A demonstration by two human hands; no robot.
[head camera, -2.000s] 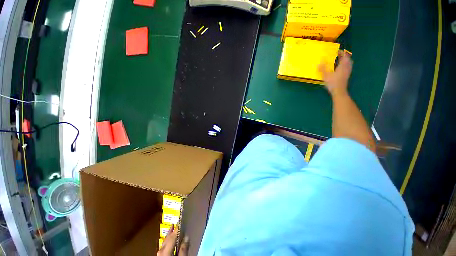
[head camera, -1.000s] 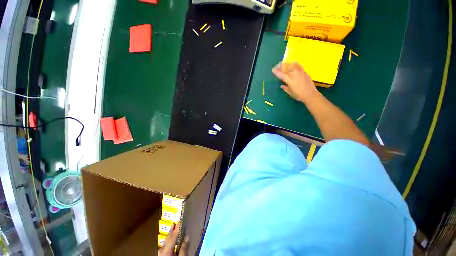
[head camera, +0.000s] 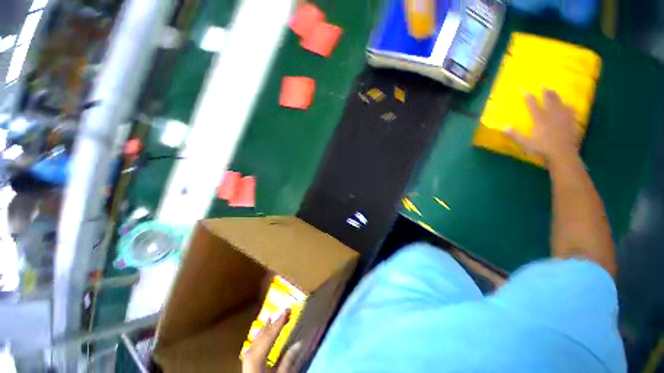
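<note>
A large brown carton (head camera: 291, 244) lies at the lower left with its opening towards the lower left. Yellow boxes (head camera: 280, 302) with white labels stand in a row inside its right wall. My left hand (head camera: 266, 341) is at the bottom, its fingers over the ends of these boxes and against the carton wall, partly cut off and blurred. A yellow block of boxes (head camera: 542, 73) lies on the green table at the upper right. My right hand (head camera: 552, 130) rests on its near part with fingers spread. Separate boxes within the block cannot be made out.
A white scale (head camera: 437, 62) with a blue platform stands at the top, a yellow item on it. Red squares (head camera: 297, 92) lie on the green surface to the left. Yellow slips (head camera: 411, 205) lie on the table. A small green fan-like object (head camera: 149, 244) is at the left. Blue clothing shows at the top right.
The view has turned and blurred, bringing the scale's blue platform into sight. My right hand has moved from the block's left edge onto its top. My left hand stays at the carton.
</note>
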